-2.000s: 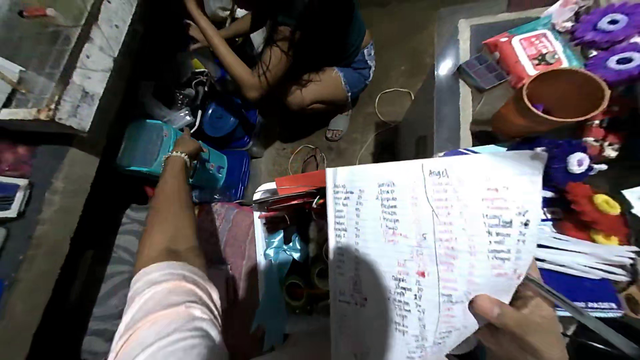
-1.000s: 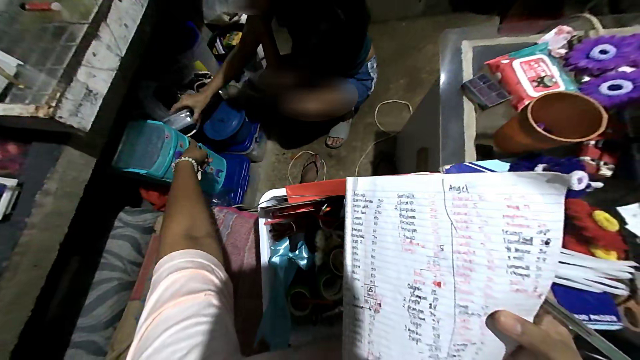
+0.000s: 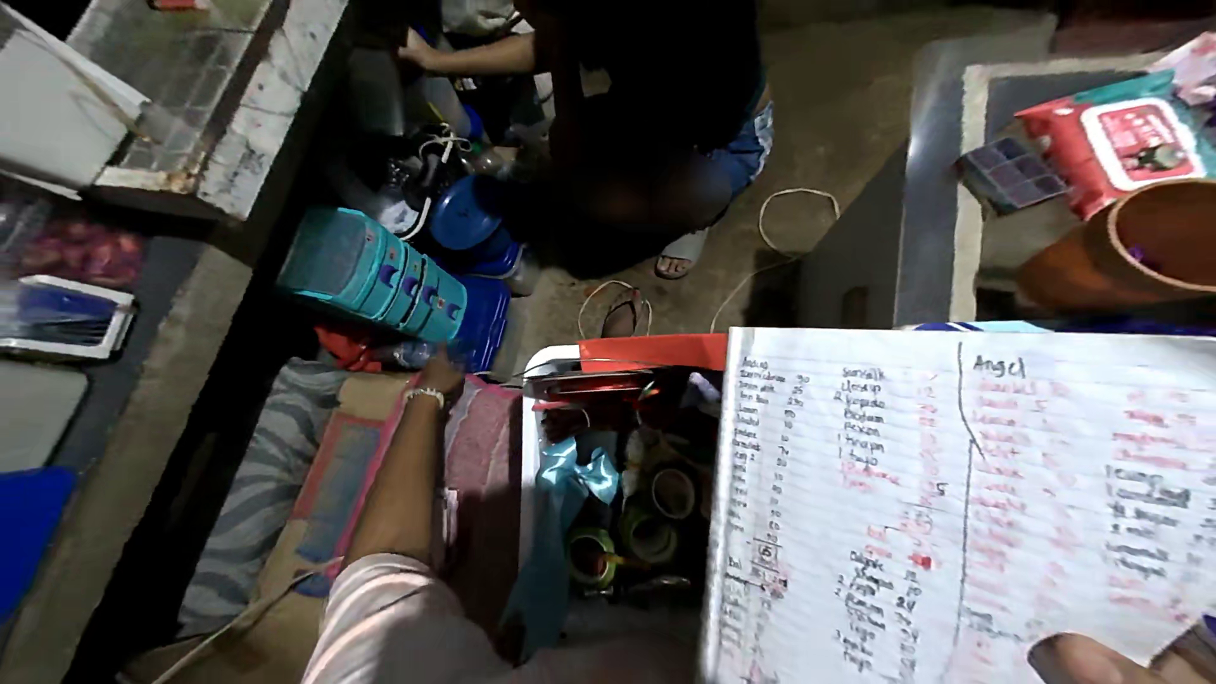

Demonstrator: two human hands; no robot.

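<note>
My left hand (image 3: pixel 439 380) reaches down beside the near end of a teal plastic drawer unit (image 3: pixel 380 275); its fingers are partly hidden and blurred, by a clear plastic item (image 3: pixel 408 354) and a red cloth (image 3: pixel 347 347). At the lower right, my right hand (image 3: pixel 1102 660) holds a ruled notebook (image 3: pixel 855 513) with handwritten lists, its thumb over the page. Left of the notebook stands a white-rimmed container (image 3: pixel 532 456) with rolls of tape (image 3: pixel 651 532) and a light-blue ribbon bow (image 3: pixel 579 470). A blue lidded bin (image 3: pixel 486 318) sits beside the drawers.
Another person (image 3: pixel 655 123) crouches ahead, one arm stretched left among bags and containers. At right, a raised ledge (image 3: pixel 967 190) bears a brown pot (image 3: pixel 1092 256), a red wipes pack (image 3: pixel 1111 142) and a compartment case (image 3: pixel 1012 176). A cord loop (image 3: pixel 798 195) lies on the floor.
My left hand has moved off the teal drawer unit to just below its near end. The other person's arm has moved farther away from the drawers. The notebook stays in my right hand.
</note>
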